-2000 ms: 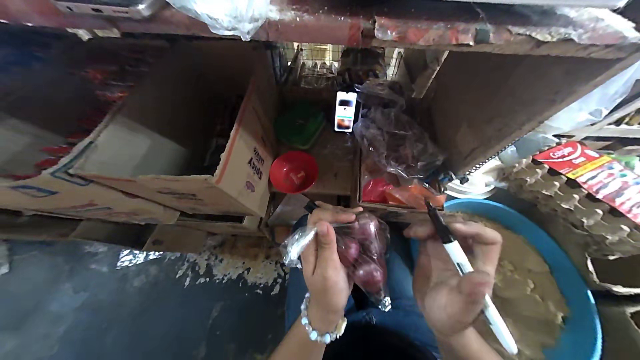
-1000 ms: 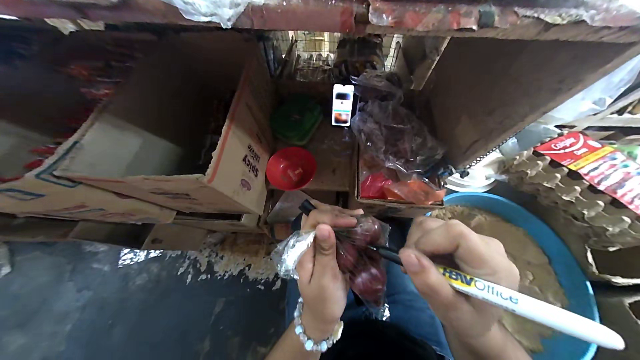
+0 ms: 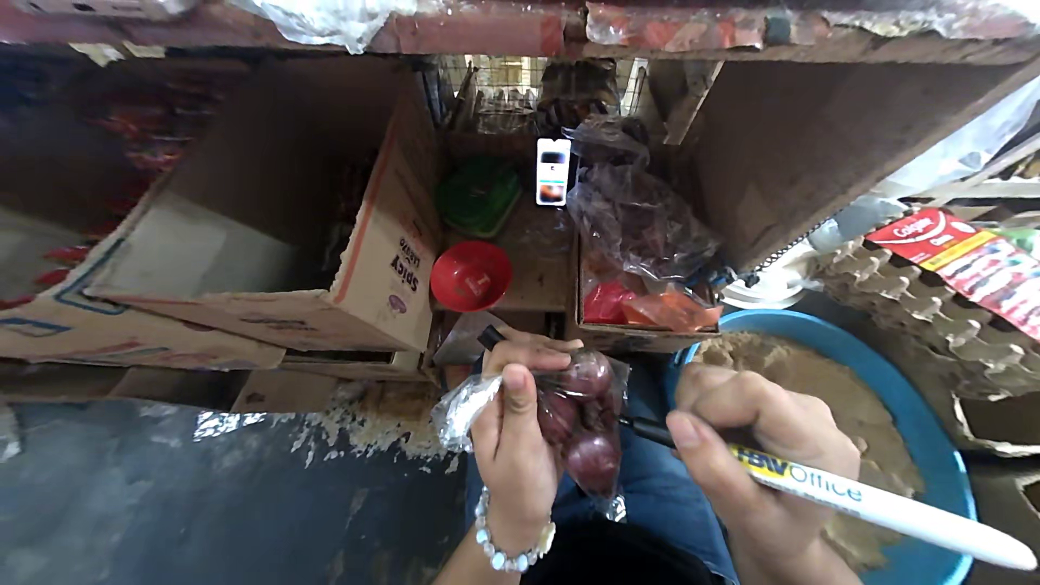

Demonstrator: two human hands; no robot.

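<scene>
My left hand [image 3: 520, 422] holds a clear plastic bag of red onions [image 3: 591, 459] by its gathered neck, above my lap. A black marker cap [image 3: 491, 337] sticks out between the fingers of that hand. In my right hand [image 3: 764, 439] is a white marker pen [image 3: 886, 502] with a black front end. Its tip points left and is at the right side of the bag; whether it touches the plastic I cannot tell. A beaded bracelet circles my left wrist.
Ahead are a red plastic bowl [image 3: 471, 276], a green container [image 3: 478, 195], a lit phone [image 3: 552, 172] and a small box [image 3: 650, 337] of plastic bags. Cardboard boxes [image 3: 382, 268] stand left. At right are a blue basin [image 3: 946, 455] of brown granular material and egg trays [image 3: 861, 280].
My right hand has brought the marker from an upright, tip-up pose to the onion bag, its tip now pointing left. My left hand has kept hold of the bag.
</scene>
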